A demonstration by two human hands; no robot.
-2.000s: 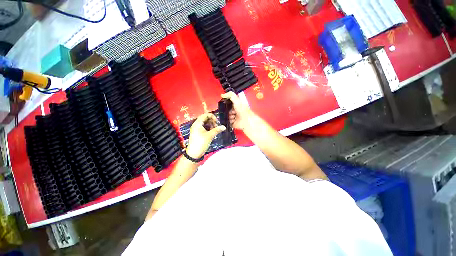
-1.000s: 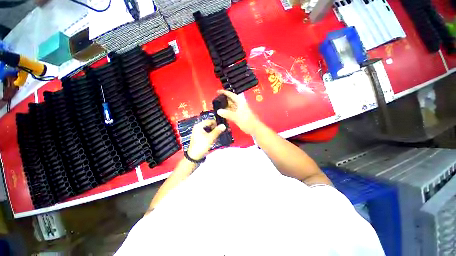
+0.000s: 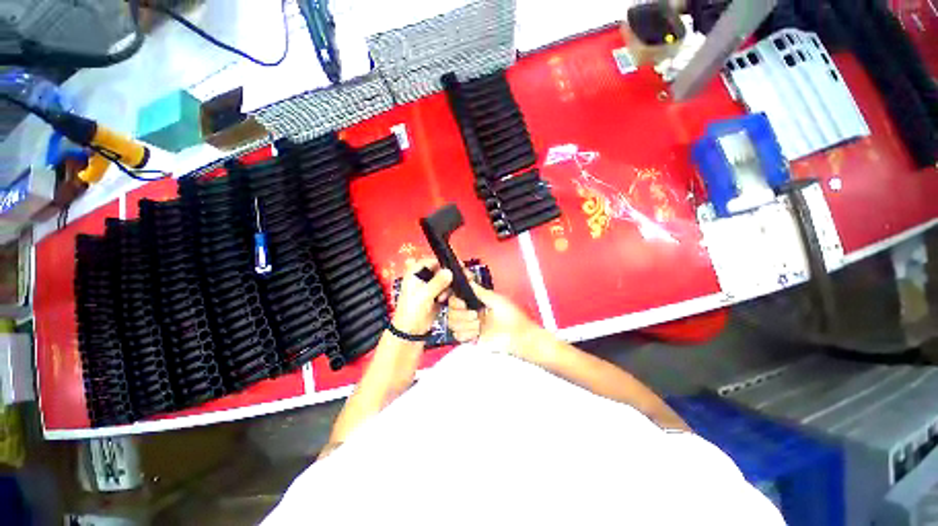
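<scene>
A long black body (image 3: 451, 253) is held upright in front of me, its wider end pointing away from me. My right hand (image 3: 488, 316) grips its near end. My left hand (image 3: 420, 300), with a dark bracelet at the wrist, is at its left side, with a small dark piece at the fingertips; whether the fingers also touch the body is hard to tell. A flat dark pack with shiny lines (image 3: 479, 273) lies under the hands, mostly hidden by them.
A large group of black bodies (image 3: 216, 288) covers the left, with a blue-handled screwdriver (image 3: 261, 253) on it. A shorter row (image 3: 501, 128) stands at upper centre. Crinkled clear film (image 3: 627, 205), a blue fixture (image 3: 738, 164) and a white slotted tray (image 3: 802, 98) lie right.
The black body has turned so its wider end points away and more of its length shows. Both hands have moved nearer to me. The camera view has shifted, so the bench sits further right.
</scene>
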